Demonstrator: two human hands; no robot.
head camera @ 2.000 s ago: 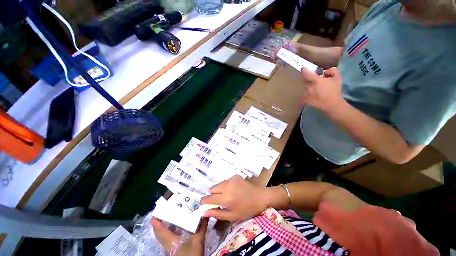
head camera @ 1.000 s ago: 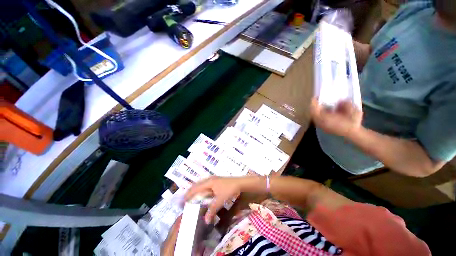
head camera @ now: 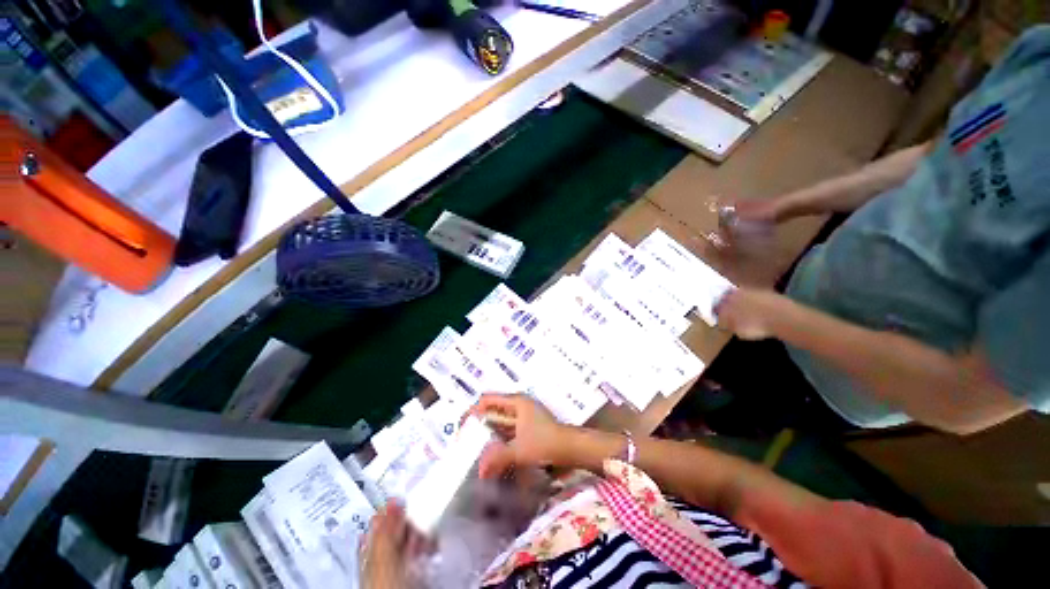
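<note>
My right hand (head camera: pixel 520 437), with a bracelet at the wrist, grips the upper end of a slim white box (head camera: pixel 450 476). A small pale stick-like item shows by its fingers. My left hand (head camera: pixel 388 547) holds the box's lower end and is partly cut off by the bottom edge. A crinkled clear bag (head camera: pixel 461 538) lies below the box against my apron; whether the box is inside it is unclear. Overlapping white boxes (head camera: pixel 564 336) with barcodes lie on brown cardboard (head camera: pixel 754 173) ahead of my right hand.
More white boxes (head camera: pixel 317 500) stand in rows at lower left. A green belt (head camera: pixel 524 173) runs beyond, with a bagged box (head camera: pixel 478 244) on it. A blue fan (head camera: pixel 357 260) overhangs it. Another person's hand (head camera: pixel 748 311) touches the far boxes.
The view has shifted left. The box in my hands has tilted from near upright to diagonal. The other person's hands have lowered from a bagged box to the rows. A bagged box now shows beside the fan.
</note>
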